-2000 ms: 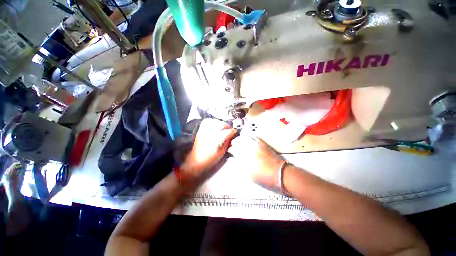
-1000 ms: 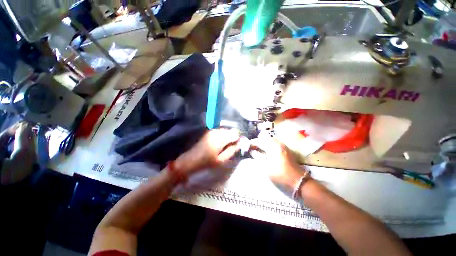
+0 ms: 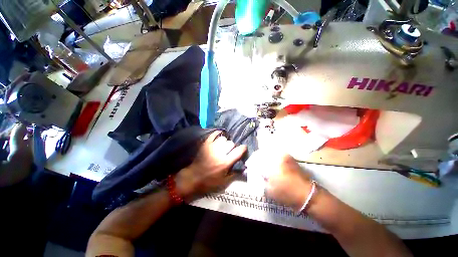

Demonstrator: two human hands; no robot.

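Observation:
A dark grey-navy garment piece (image 3: 165, 113) lies bunched on the white table left of the needle, with one part hanging over the front edge. My left hand (image 3: 213, 158) grips its right part near the presser foot (image 3: 268, 111). My right hand (image 3: 283, 175) is beside it, fingers bent towards the cloth's edge; glare washes out the fingertips, so its hold cannot be told. The cream sewing machine (image 3: 321, 65) stands behind my hands. A blue lamp (image 3: 207, 90) hangs over the cloth.
A red bag (image 3: 369, 130) with white contents lies under the machine arm. Snips (image 3: 422, 176) lie at the right. A red flat thing (image 3: 86, 119) and black-handled scissors (image 3: 64, 142) lie left, beside another machine (image 3: 40, 100). Brown cardboard (image 3: 138, 57) lies behind left.
The garment has been drawn forward and left, part of it now over the table's front edge. Both hands have moved slightly towards the front, away from the needle.

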